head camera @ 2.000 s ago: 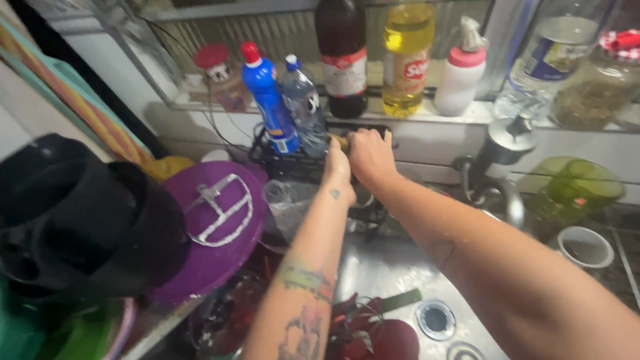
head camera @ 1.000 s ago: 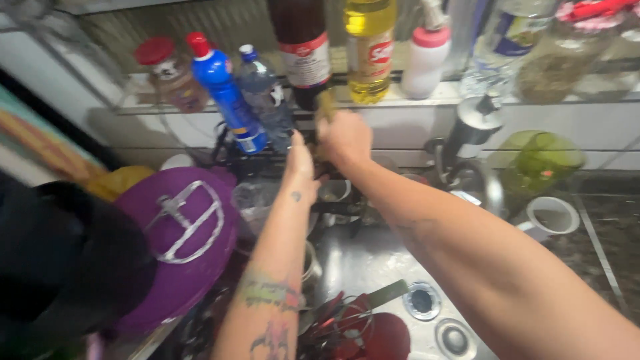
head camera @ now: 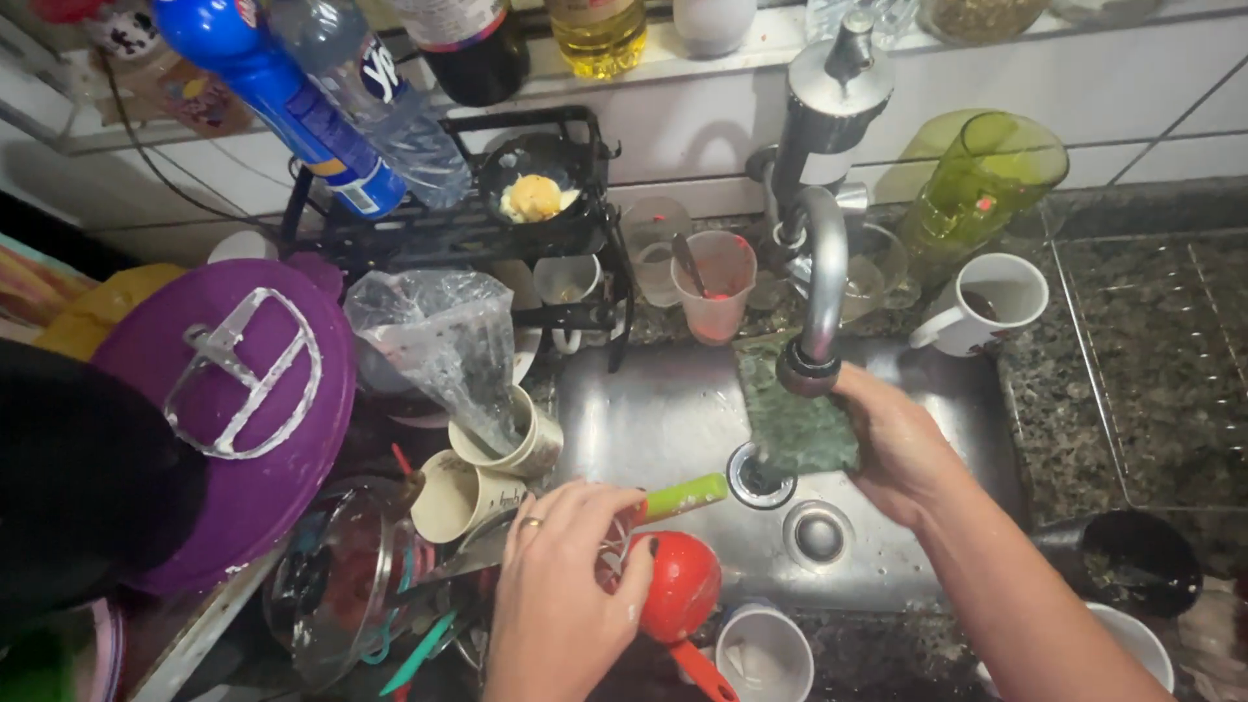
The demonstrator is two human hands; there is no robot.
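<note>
My right hand (head camera: 902,444) holds a green scouring pad (head camera: 795,405) by its edge, under the spout of the chrome faucet (head camera: 824,283) and over the steel sink (head camera: 643,390). My left hand (head camera: 575,575) is at the sink's left front, its fingers curled over the pile of utensils. Right beside its fingertips are a red round scoop or ladle (head camera: 681,585) and a lime green handle (head camera: 687,495). Whether the fingers grip a utensil is hidden by the hand. Two paper cups (head camera: 463,497) stand left of the sink, a clear plastic bag (head camera: 439,331) reaching into one.
A black rack (head camera: 429,244) holds a sponge in a small dish, a blue bottle (head camera: 292,107) and a clear bottle. A purple lid (head camera: 224,390) with a mixer beater lies left. Mugs (head camera: 994,297), a green glass (head camera: 994,185) and a pink-stained cup (head camera: 714,283) surround the sink.
Both hands have come away from the rack: my right hand to beneath the faucet with the green pad, my left hand down to the utensils. The view has tilted downward.
</note>
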